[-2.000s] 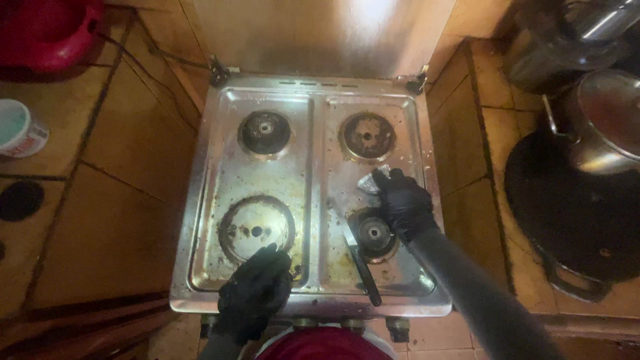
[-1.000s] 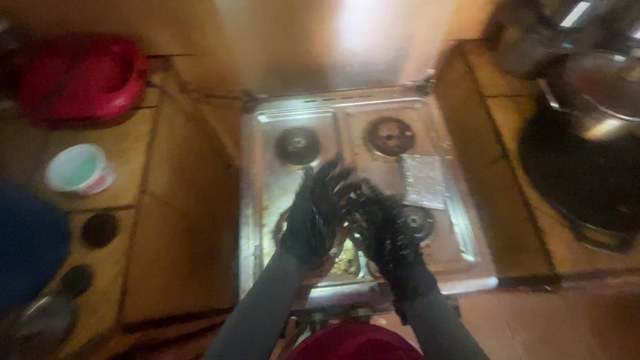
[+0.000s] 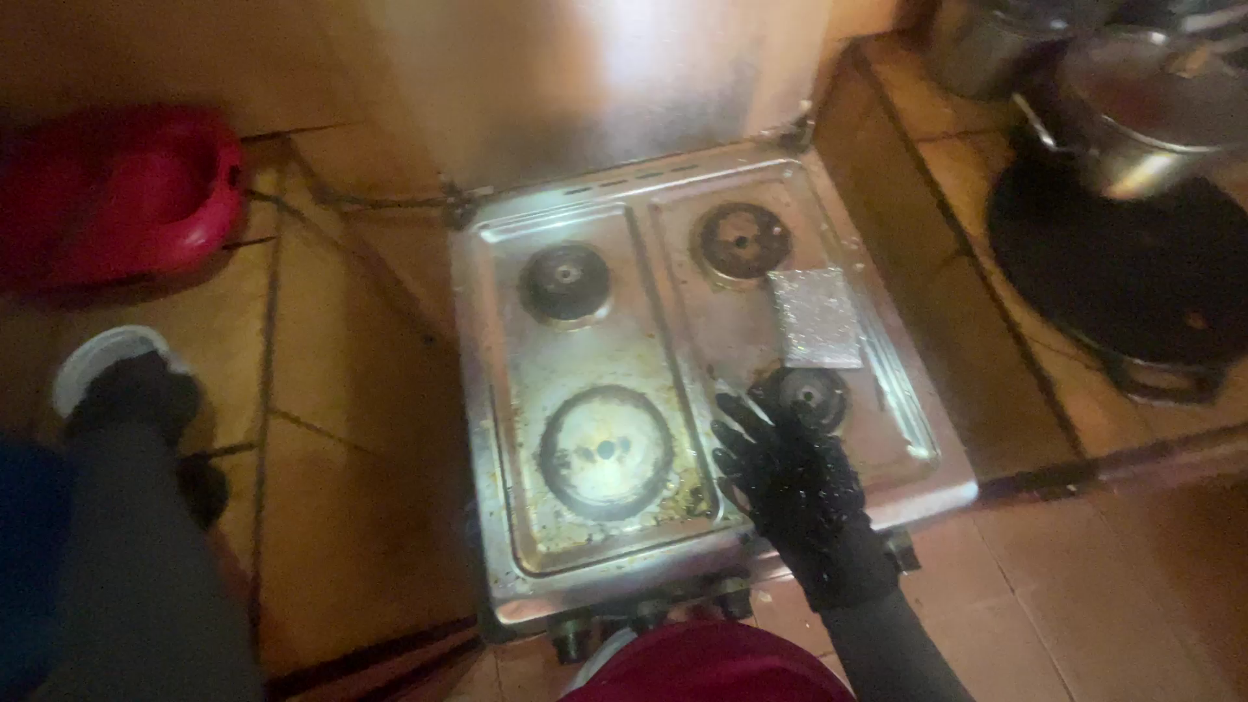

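My left hand (image 3: 132,395), in a black glove, is at a white plastic tub (image 3: 97,356) on the left counter; whether its fingers grip the tub is not clear. My right hand (image 3: 795,478), in a wet black glove, is spread over the front right of the stained steel gas stove top (image 3: 604,361), holding nothing. A silvery scouring pad (image 3: 817,319) lies flat between the two right burners, just beyond that hand. The front left burner (image 3: 606,450) has brown grime around it. No knife is visible.
A red plastic basin (image 3: 127,195) sits at the back left. On the right counter are a lidded steel pot (image 3: 1141,117) and a black round pan (image 3: 1111,273) with a handle. The stove's lid (image 3: 604,88) stands raised. Knobs (image 3: 648,614) line the front.
My left hand has gone from beside my right hand over the stove to the tub on the left. The pad, under my right hand two seconds ago, lies free. My right hand has moved apart, fingers spread.
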